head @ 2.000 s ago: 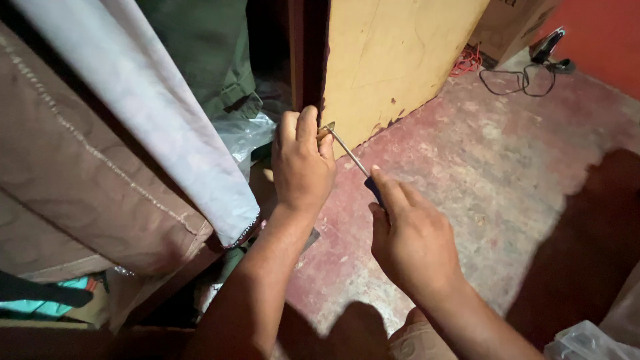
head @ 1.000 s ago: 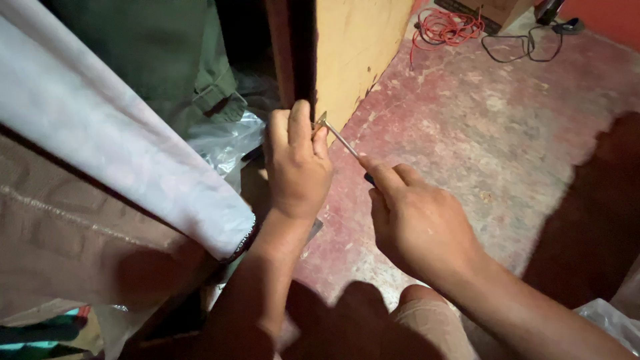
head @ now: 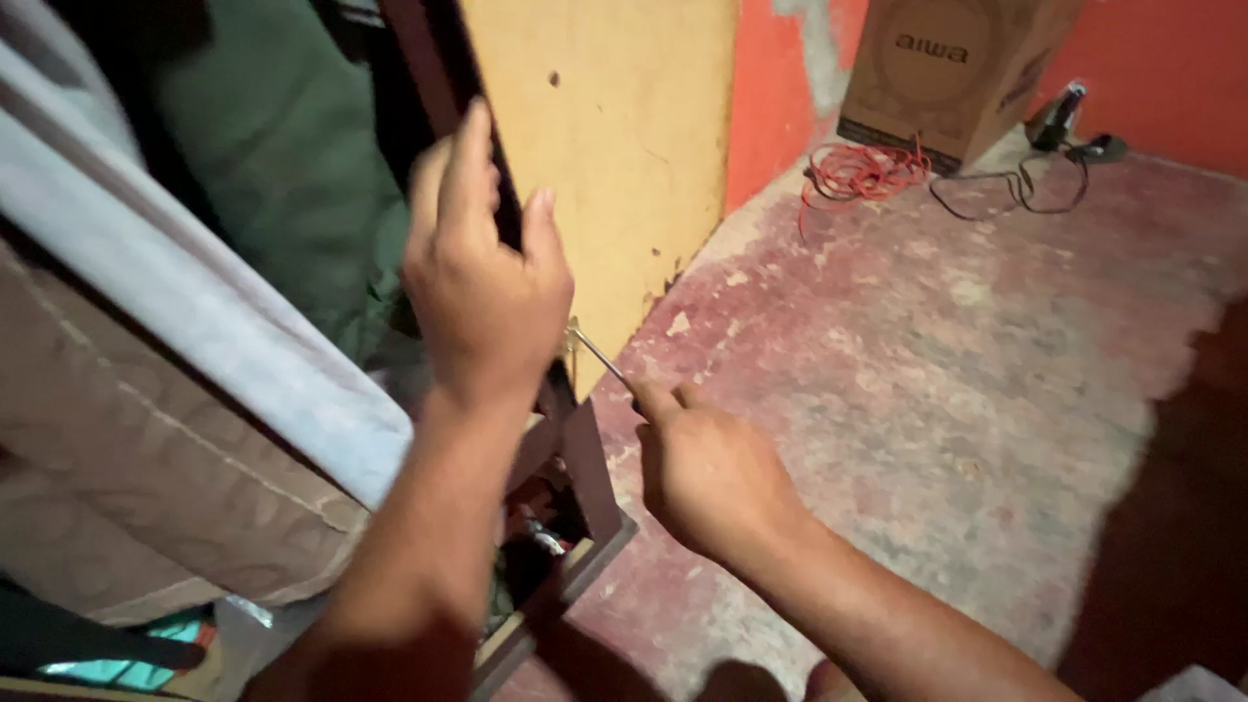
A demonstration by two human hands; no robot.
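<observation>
My right hand [head: 717, 468] grips a screwdriver [head: 603, 357], its metal shaft pointing up and left. The tip meets a small metal piece, apparently a hinge [head: 572, 336], at the lower edge of a yellowish wooden panel [head: 604, 146]. Raised beside the panel's dark edge, my left hand [head: 483, 263] has its thumb apart from the fingers and nothing visible in it. Its palm side is hidden, so contact with the edge is unclear.
A cardboard box [head: 916, 68], a coiled red cord [head: 863, 174] and a black cable [head: 1024, 190] lie beyond on the worn red floor [head: 877, 390]. Cloths hang over a brown padded surface [head: 175, 419] at left. Below my hands is an open wooden compartment [head: 609, 531] holding small items.
My left hand has left the small metal piece by the screwdriver's tip and moved up along the panel's edge, its fingers spreading. My right hand still grips the screwdriver. The view has shifted.
</observation>
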